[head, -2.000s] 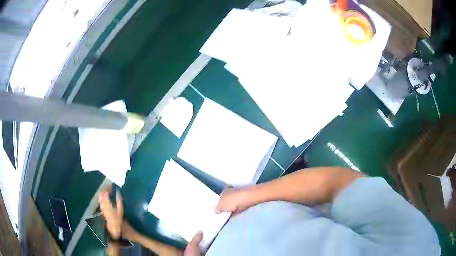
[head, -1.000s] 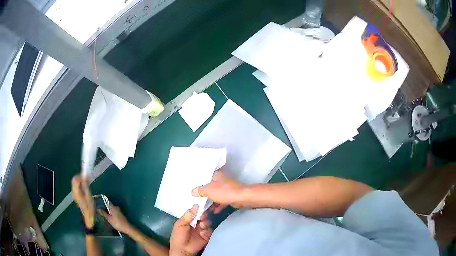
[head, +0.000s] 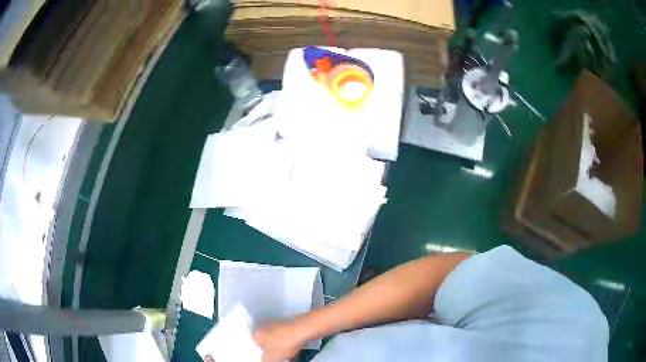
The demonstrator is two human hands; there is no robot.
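Note:
A small folded white sheet or sleeve (head: 230, 339) is at the bottom edge. My right hand (head: 280, 341) grips its right side, fingers partly hidden. Only a sliver of skin, likely my left hand (head: 209, 358), shows at its lower left corner, cut off by the picture's edge. A larger white sleeve (head: 269, 288) lies flat on the green bench just beyond my right hand. A small white piece (head: 197, 293) lies to its left. A fanned stack of white sleeves (head: 312, 205) lies further up the bench.
An orange and purple tape dispenser (head: 347, 81) sits on a thick white pile (head: 382, 127). Brown cartons (head: 404, 42) stand behind. A machine with a white disc (head: 485, 90) is right. An open carton (head: 609, 162) is on the floor. A grey post (head: 71, 319) crosses lower left.
The view has swung right, so the bench things appear lower and further left. The held sheet has left its place over the larger sleeve's corner and looks smaller. The coworker's hands left view.

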